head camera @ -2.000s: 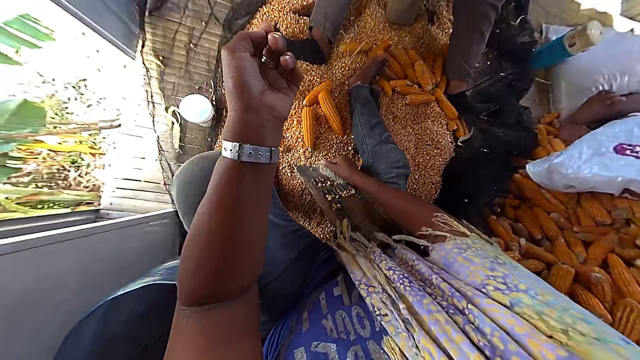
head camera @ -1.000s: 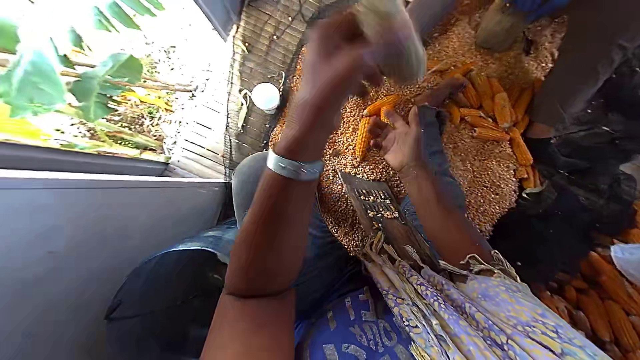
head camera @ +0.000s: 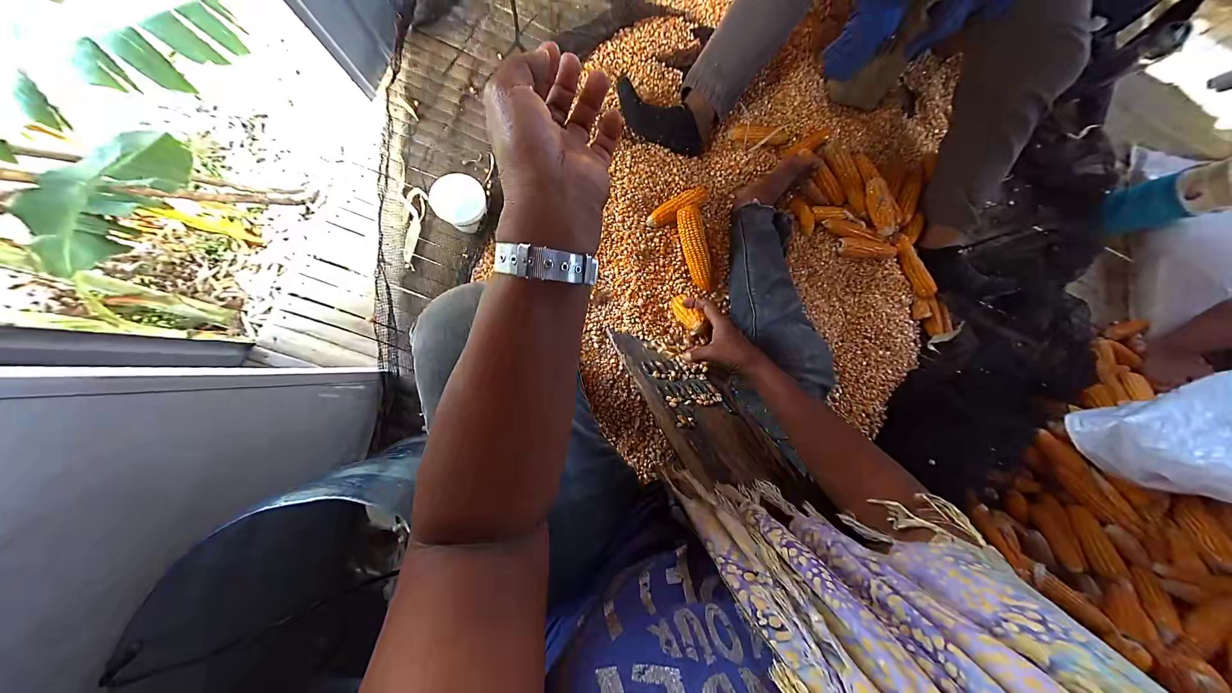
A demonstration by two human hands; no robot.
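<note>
My left hand (head camera: pixel 553 144), with a metal band at its wrist, is raised in the upper middle, palm up and fingers slightly curled, holding nothing. Lower and to the right, my right hand (head camera: pixel 724 339) grips a yellow maize cob (head camera: pixel 687 314) at the top end of a wooden board (head camera: pixel 707 433). Metal studs and loose kernels show on the board, which slopes between my legs. Two whole maize cobs (head camera: pixel 694 246) lie just beyond, touching, on a wide heap of loose maize kernels (head camera: pixel 640 173). A patterned cloth with frayed edges (head camera: pixel 866 606) covers the board's near end.
More cobs (head camera: pixel 852 197) lie on the kernels near other people's legs and feet (head camera: pixel 746 58). At the right are a large pile of cobs (head camera: pixel 1107 549), a white plastic sack (head camera: pixel 1165 433) and a person's arm. A white container (head camera: pixel 458 201) stands on slats at the left.
A blurred pale thing at my left hand one second ago no longer shows there. My right hand, open over the kernels then, now holds a cob at the board.
</note>
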